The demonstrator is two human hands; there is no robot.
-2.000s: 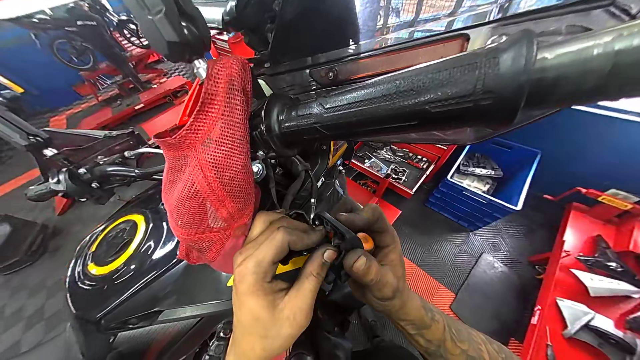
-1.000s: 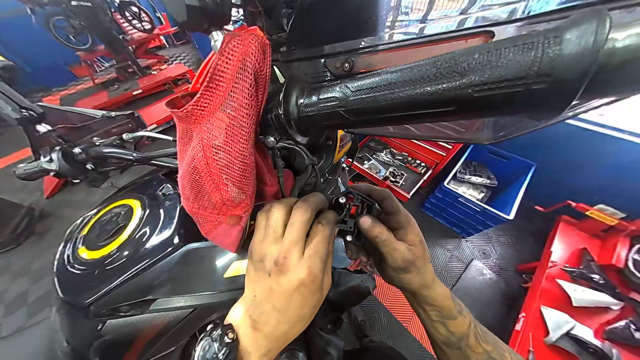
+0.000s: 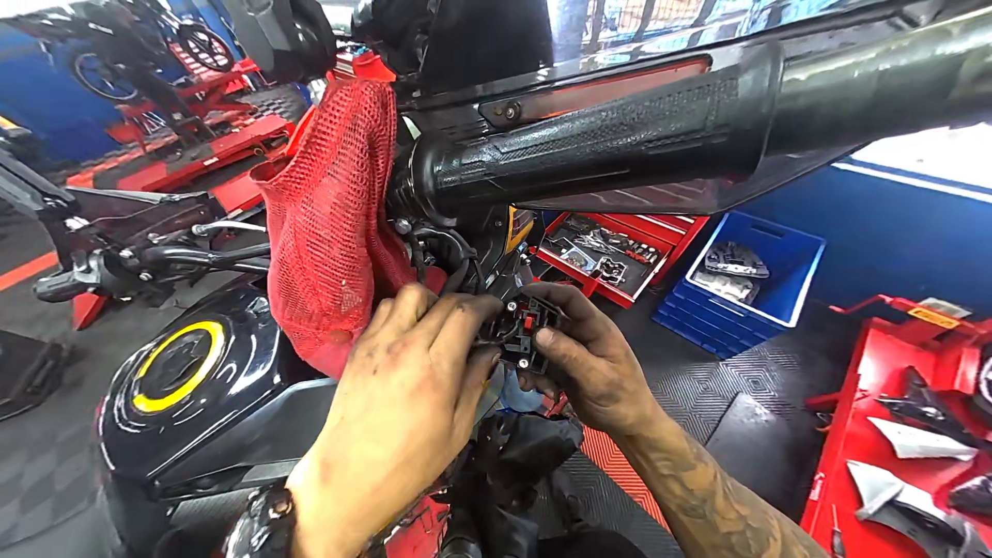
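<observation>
Below the black rubber handlebar grip [image 3: 589, 147] of a motorcycle, my right hand [image 3: 589, 356] holds a small black switch housing [image 3: 528, 333] with its inner side showing, a red part and screws in it. My left hand [image 3: 411, 372] reaches to the housing's left side, fingertips on it or on the wires beside it; what they pinch is hidden. A red mesh bag [image 3: 325, 225] hangs left of the grip, just above my left hand. Black cables [image 3: 457, 252] run behind my fingers. The black fuel tank [image 3: 232, 387] with a yellow ring is at lower left.
An open red tool drawer [image 3: 643, 291] with tools is beyond my hands. Stacked blue crates [image 3: 802, 287] stand right of it, metal parts inside the top one. A red bench [image 3: 841, 434] with fairing pieces is at the right. Another motorcycle's handlebar [image 3: 194, 256] lies to the left.
The black housing has turned in my right hand, so that its inner side with the red part shows. My left hand has shifted from its front to its left side, back upward.
</observation>
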